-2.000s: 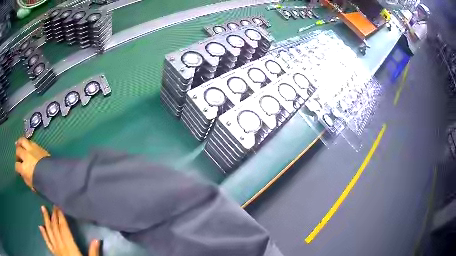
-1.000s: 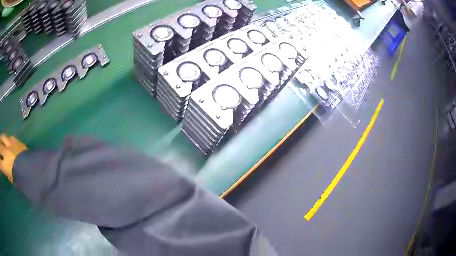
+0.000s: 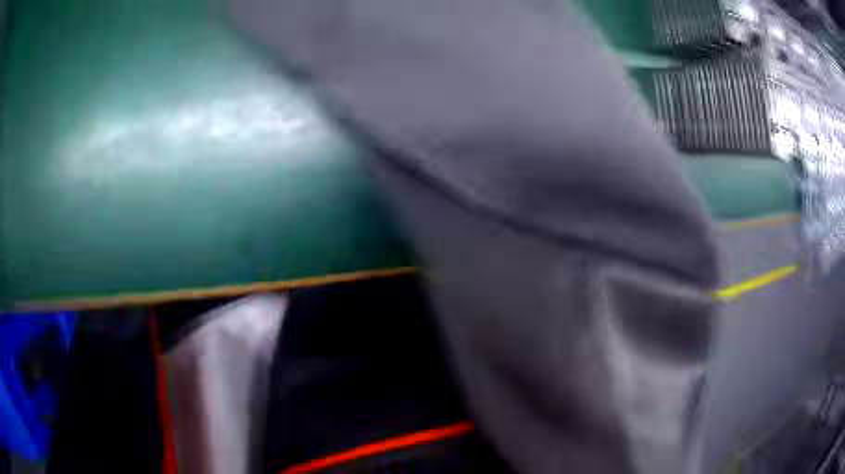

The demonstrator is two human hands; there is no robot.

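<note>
The view is blurred. My right arm in a grey sleeve crosses the middle, and its hand is beyond the top edge of the picture. My left hand is not in view. Stacked four-hole plates [image 3: 713, 106] stand on the green bench [image 3: 204, 204] at the upper right, seen mostly from their layered ends. Shiny clear blister trays [image 3: 825, 199] lie beyond them at the right edge.
The bench's front edge runs across the picture below the mat. Under it are a pale grey shape [image 3: 222, 380], a dark area with red-orange lines, and blue plastic [image 3: 23, 380] at the lower left. Grey floor with a yellow line [image 3: 758, 282] is at the right.
The view has swung left and down, so the plate stacks now sit at the upper right. The single plate with round parts and both hands have left the picture.
</note>
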